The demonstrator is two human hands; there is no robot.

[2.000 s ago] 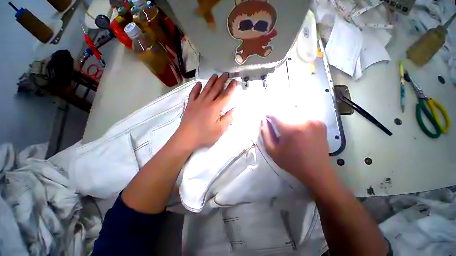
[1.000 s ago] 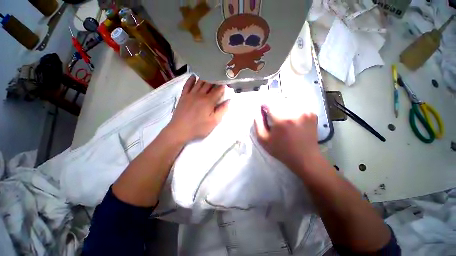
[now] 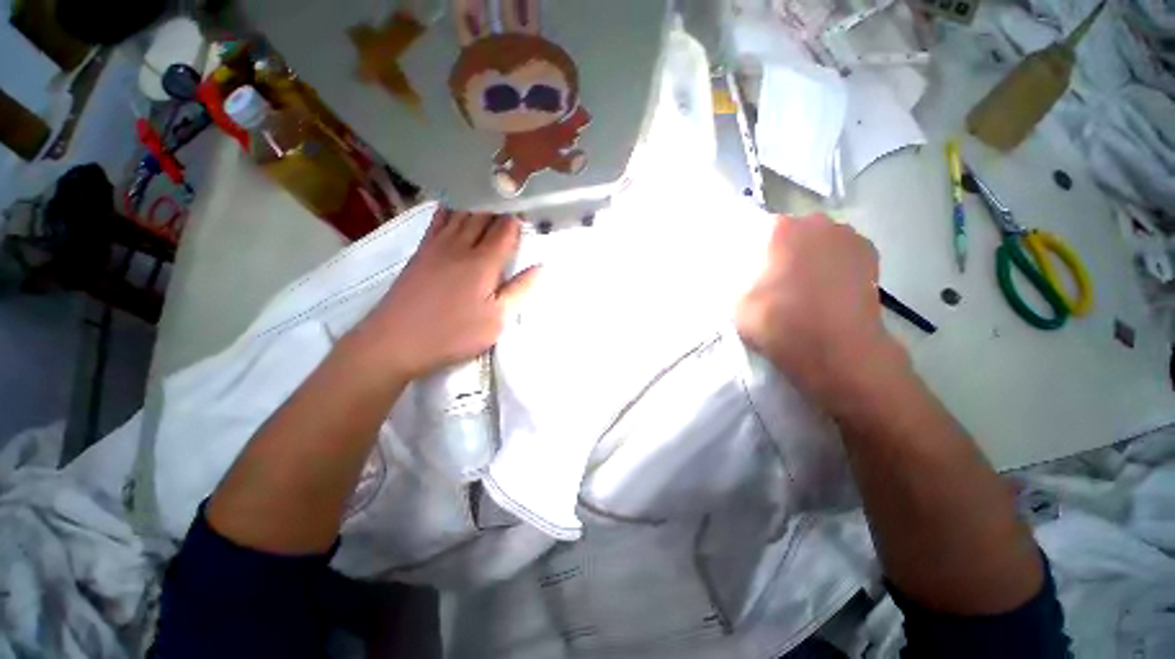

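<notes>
A white garment [image 3: 657, 451] with dark seam lines lies under the sewing machine head [image 3: 425, 142] and hangs over the table's front edge. My left hand [image 3: 451, 290] lies flat on the cloth, left of the needle area, fingers slightly apart. My right hand [image 3: 818, 290] is curled with its knuckles up, on the cloth at the right, and grips the cloth there. Lamp glare washes out the cloth between my hands and hides the needle and presser foot.
Bottles of amber liquid [image 3: 309, 167] stand left of the head. Green-and-yellow scissors [image 3: 1031, 264], a pen [image 3: 957, 206], tweezers [image 3: 907, 310] and a tan oil bottle [image 3: 1024, 97] lie right. White scraps [image 3: 802, 122] lie behind. White garments [image 3: 77, 554] are heaped at both sides.
My right hand has moved right, away from my left hand, with the cloth spread over the plate's right side and partly over the tweezers. The view has shifted, so the machine head appears further left.
</notes>
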